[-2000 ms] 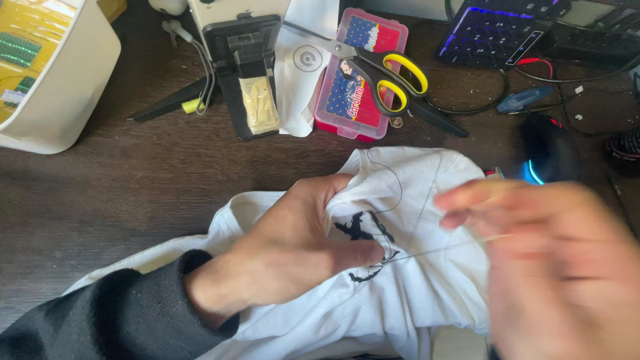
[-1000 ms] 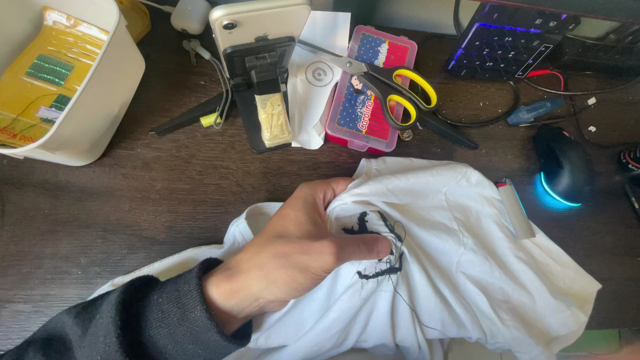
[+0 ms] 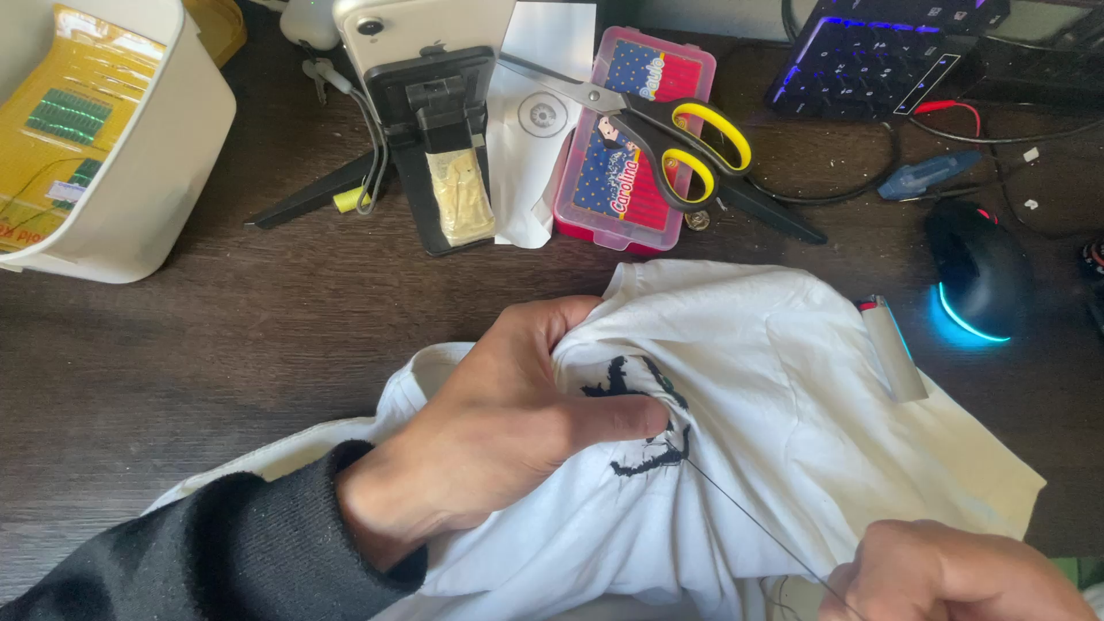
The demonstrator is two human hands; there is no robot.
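Observation:
My left hand point(image 3: 517, 414) grips a bunched part of a white cloth garment point(image 3: 776, 362), its thumb lying over the black embroidery point(image 3: 651, 466). From the lower edge of that stitching a dark thread point(image 3: 750, 511) runs taut down to the right. It ends at the fingers of my right hand point(image 3: 940, 578), which are closed on it at the bottom right. Whether a needle is in those fingers cannot be told.
Beyond the garment, scissors point(image 3: 681, 151) lie across a pink-edged plastic box point(image 3: 634, 207), beside a phone point(image 3: 423, 34) on a stand. A lighter point(image 3: 895, 349) rests against the cloth. A white bin point(image 3: 164, 198), a mouse point(image 3: 979, 267) and a keyboard point(image 3: 871, 60) flank the work.
My right hand, blurred over the cloth two seconds ago and almost out of view one second ago, is now at the lower right with the thread taut. My left hand keeps its hold.

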